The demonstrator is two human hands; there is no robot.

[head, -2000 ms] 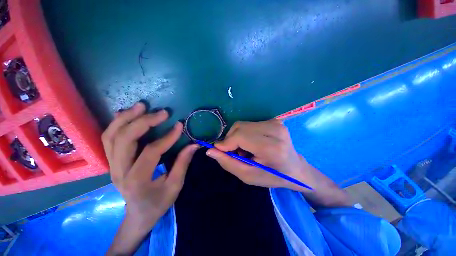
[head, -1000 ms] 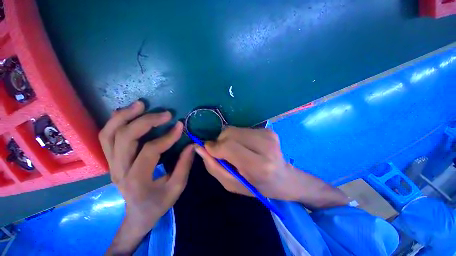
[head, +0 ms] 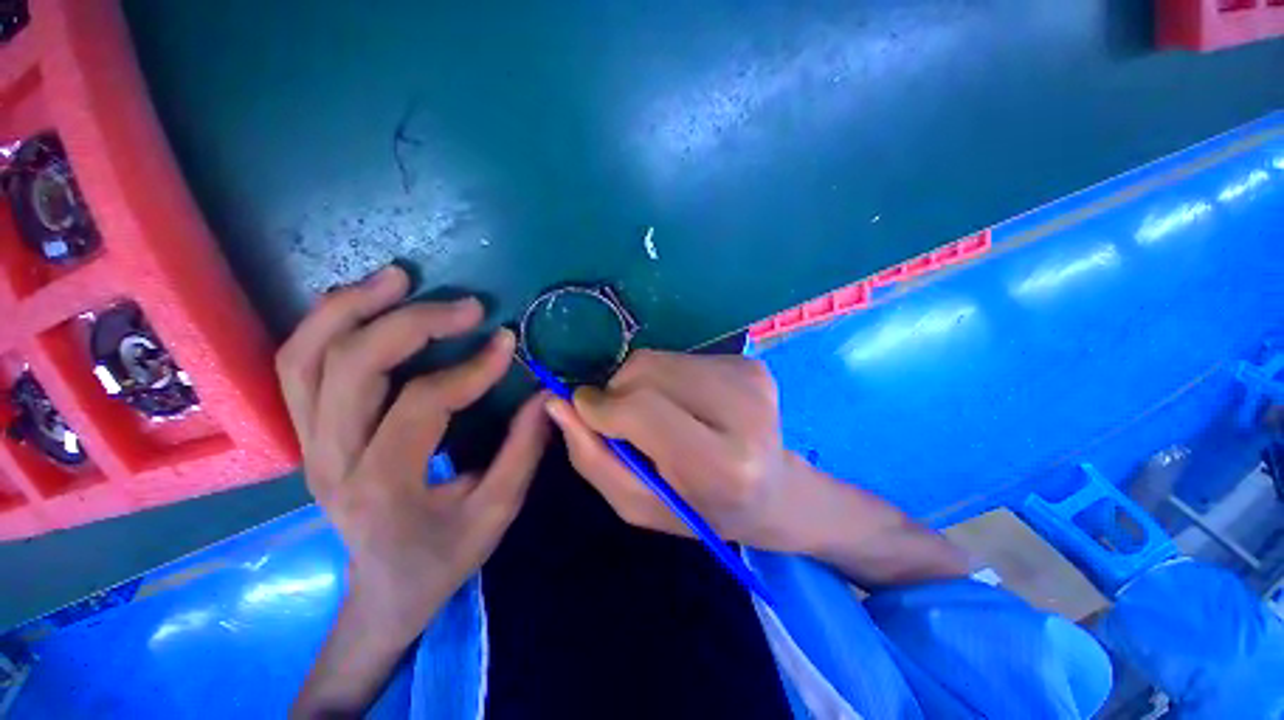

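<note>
A thin ring part (head: 624, 318) stands out against the dark-green bench (head: 535, 127), with small bumps on its right rim. My bare left hand (head: 408, 408) has thumb and index fingertips at the ring's left and lower-left rim, its other fingers spread above. My bare right hand (head: 690, 443) holds a bright-blue stick (head: 662, 490) like a pen, its tip at the ring's lower-left rim. The right fingers hide the ring's lower-right edge.
A red-pink foam tray (head: 211, 310) at the left holds round assemblies (head: 138, 362) in pockets. Another red tray (head: 1214, 26) is at the top right. Red compartments (head: 873, 288) show at the bench edge. A white sliver (head: 651, 243) and dark thread (head: 406, 148) lie beyond my hands.
The blue stick's tip has moved from the ring's bottom to its lower-left rim, and my right hand has shifted left with it. My left hand stays at the ring.
</note>
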